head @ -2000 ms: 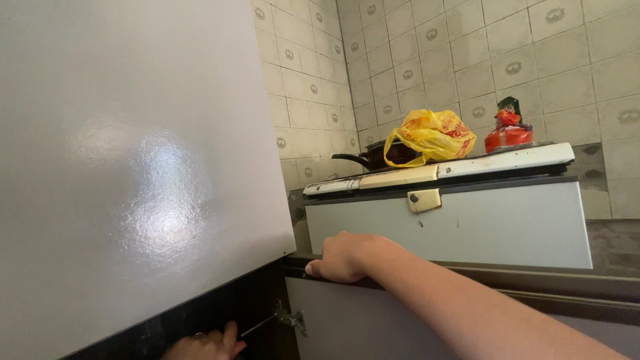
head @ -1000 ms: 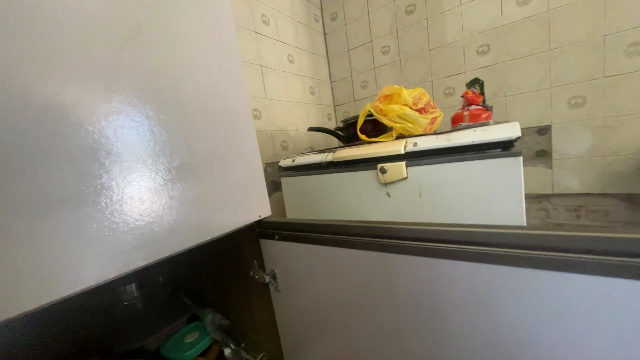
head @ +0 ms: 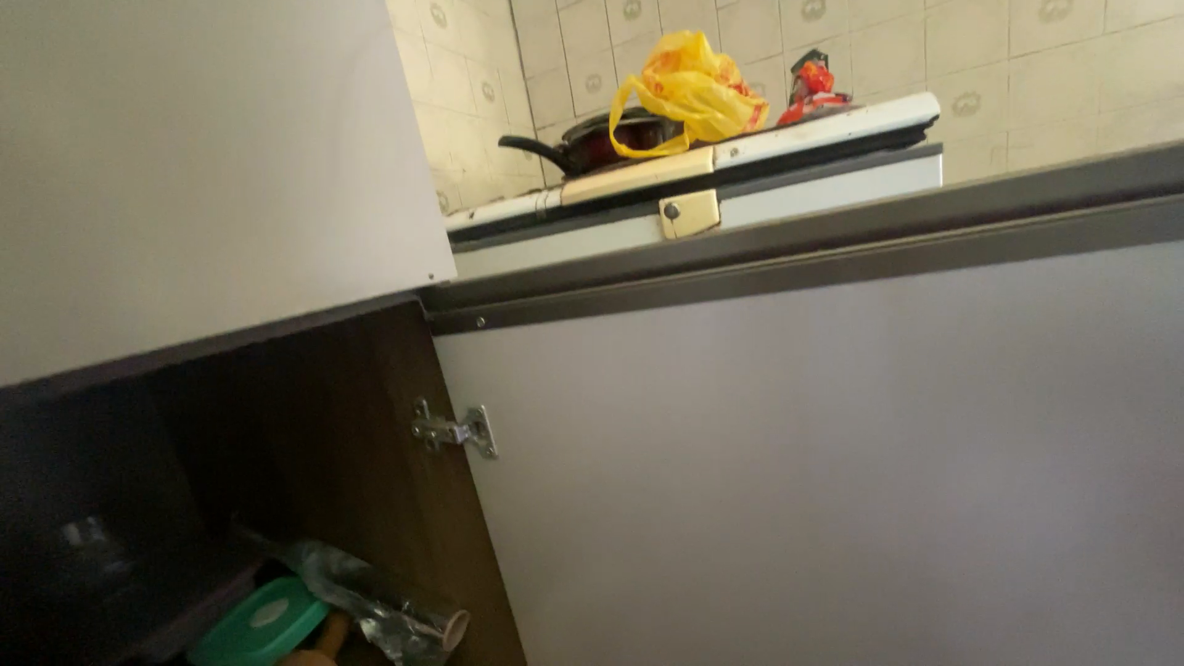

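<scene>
Neither my left hand nor my right hand can be made out. A white cabinet door (head: 814, 462) stands open on a metal hinge (head: 455, 431) fixed to the dark brown side panel (head: 370, 444). Low inside the cabinet are a green plastic lid (head: 262, 622) and, right of it, a clear plastic wrap roll (head: 398, 620) with its round tube end showing. A tan object (head: 328, 638) lies between them, cut off by the lower edge; what it is I cannot tell. The far left of the interior is too dark to read.
A large white panel (head: 203, 166) fills the upper left. Beyond the open door, a stove-like appliance with a white top edge (head: 832, 129) carries a dark pan with a black handle (head: 587, 143), a crumpled yellow plastic bag (head: 698, 92) and a red package (head: 814, 91). Tiled walls rise behind.
Two seconds ago one hand rested on the door's top edge and another was low in the cabinet; both have left the view. The view has shifted closer to the cabinet opening and tilted.
</scene>
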